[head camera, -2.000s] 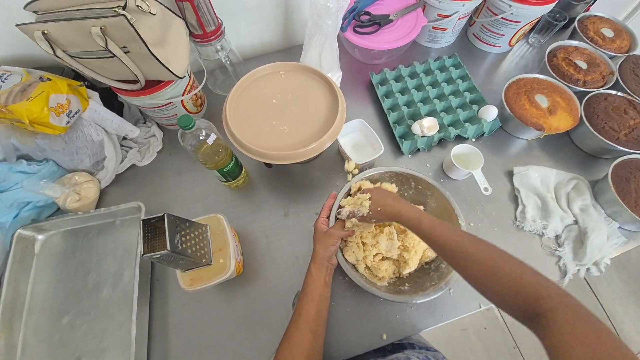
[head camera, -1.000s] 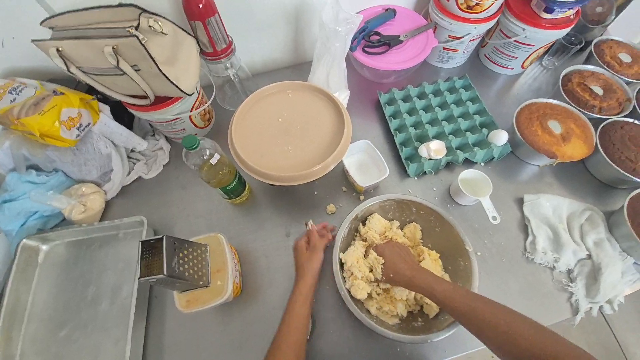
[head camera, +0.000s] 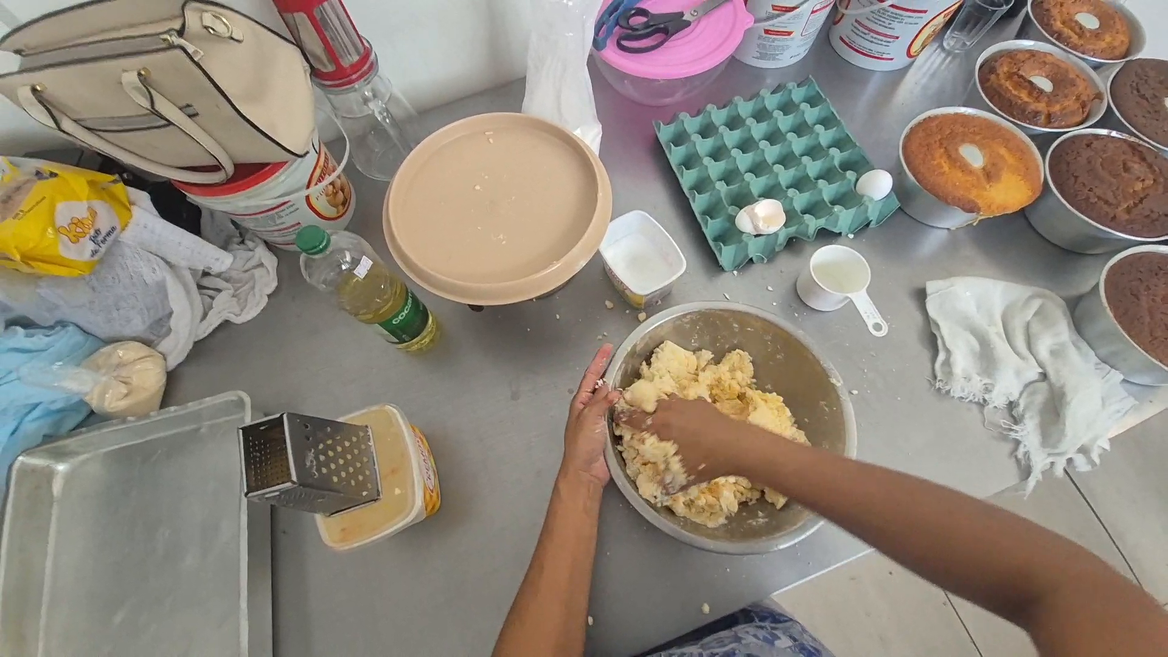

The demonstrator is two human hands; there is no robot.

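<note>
A round metal mixing bowl holds crumbly yellow dough. My left hand grips the bowl's left rim, its thumb near the edge. Inside the bowl, my right hand is pressed into the dough at the left side; its fingertips are partly hidden. Behind the bowl are a small square white tub and a white measuring cup with pale liquid. A green egg tray carries one whole egg and cracked shell.
A metal box grater lies on a margarine tub, beside a rectangular baking pan. An oil bottle and a beige round lid stand farther back. At right are a white cloth and several cakes in pans.
My left hand, off the bowl a second ago, is back on its left rim. My right hand has moved to the left side of the dough.
</note>
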